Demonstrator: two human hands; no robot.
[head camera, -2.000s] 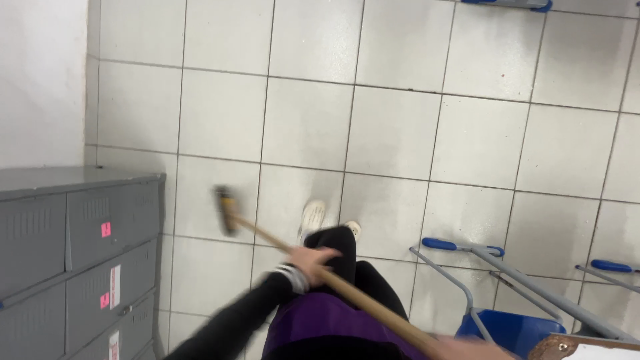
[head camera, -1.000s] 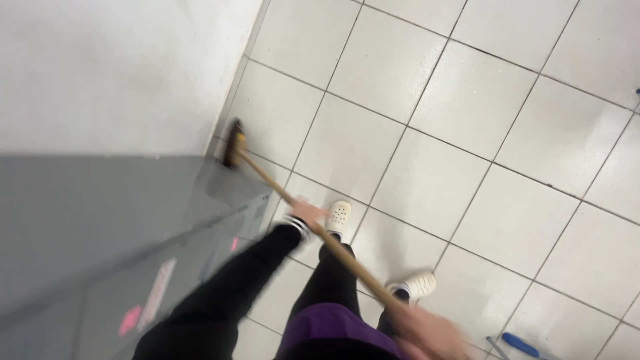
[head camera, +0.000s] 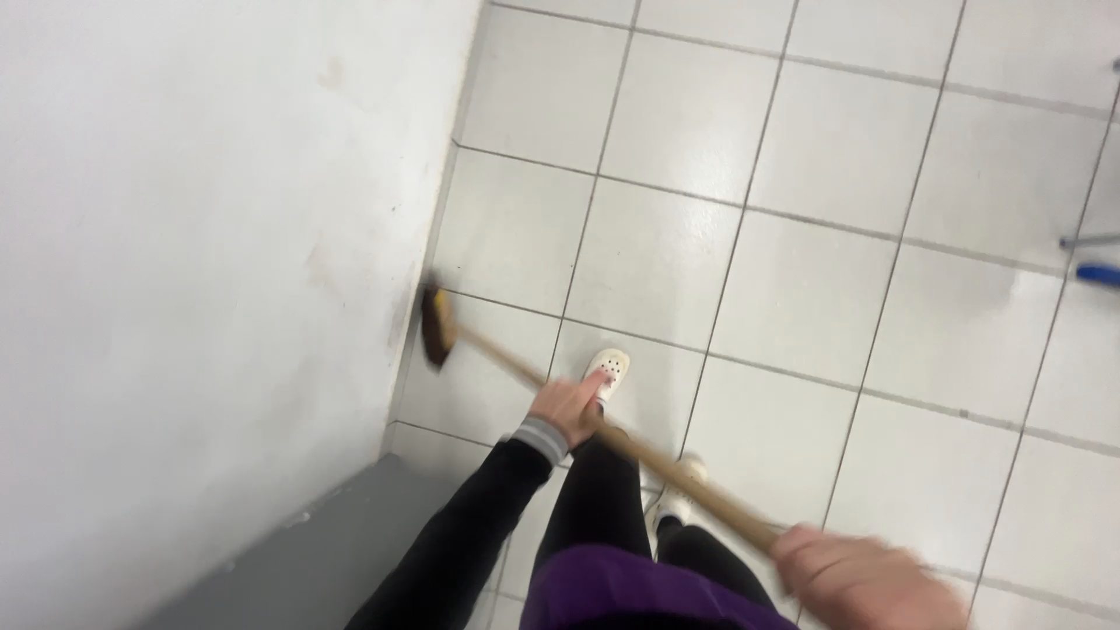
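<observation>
A broom with a wooden handle (head camera: 700, 494) runs diagonally across the view, from the lower right up to its dark-bristled head (head camera: 437, 324). The head rests at the foot of the white wall, blurred by motion. My left hand (head camera: 569, 409) grips the middle of the handle, its index finger pointing along toward one shoe. My right hand (head camera: 862, 573), also blurred, is closed around the upper end of the handle at the lower right.
The white wall (head camera: 219, 219) stands on the left, with a grey metal locker top (head camera: 324, 542) below it. My cream clogs (head camera: 610, 372) are on the white tiled floor (head camera: 805, 289). A blue-tipped furniture leg (head camera: 1098, 275) shows at the right edge.
The view has shifted along the wall, away from the lockers. The broom head, beside the locker corner one second ago, is now farther along the wall's foot. Both hands stay on the handle.
</observation>
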